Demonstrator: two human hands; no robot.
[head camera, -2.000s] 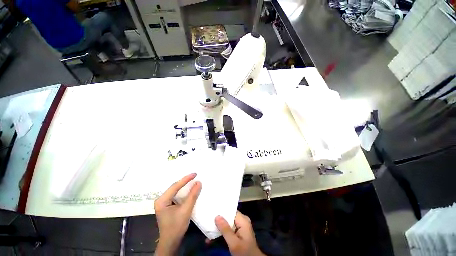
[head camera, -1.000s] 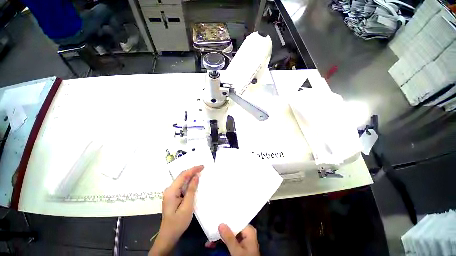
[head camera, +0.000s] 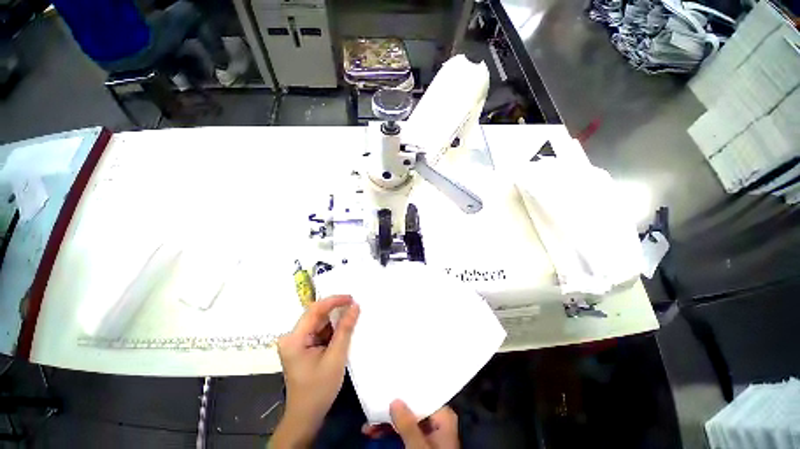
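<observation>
A white fabric piece (head camera: 421, 338) spreads flat from the sewing head (head camera: 399, 235) to the table's front edge, its right corner over the front of the white machine body. My left hand (head camera: 317, 355) pinches its left edge between thumb and fingers. My right hand (head camera: 423, 427) grips its bottom edge, thumb on top, cut off by the frame's lower edge. The fabric hides the needle area and part of the machine lettering. A yellow fitting (head camera: 303, 285) shows just beyond my left fingers. A round knob (head camera: 392, 103) tops the post, with a grey lever angled right.
A white bundle (head camera: 583, 228) lies over the machine's right end, beside a white tag (head camera: 653, 253). A clear strip (head camera: 132, 294) and printed ruler (head camera: 175, 341) lie at left. White stacks (head camera: 754, 105) stand far right. A person in blue (head camera: 103, 33) sits behind.
The fabric has gone from a narrow folded shape to a wider panel, its corner swung right. More of the yellow fitting shows. Both hands keep their hold.
</observation>
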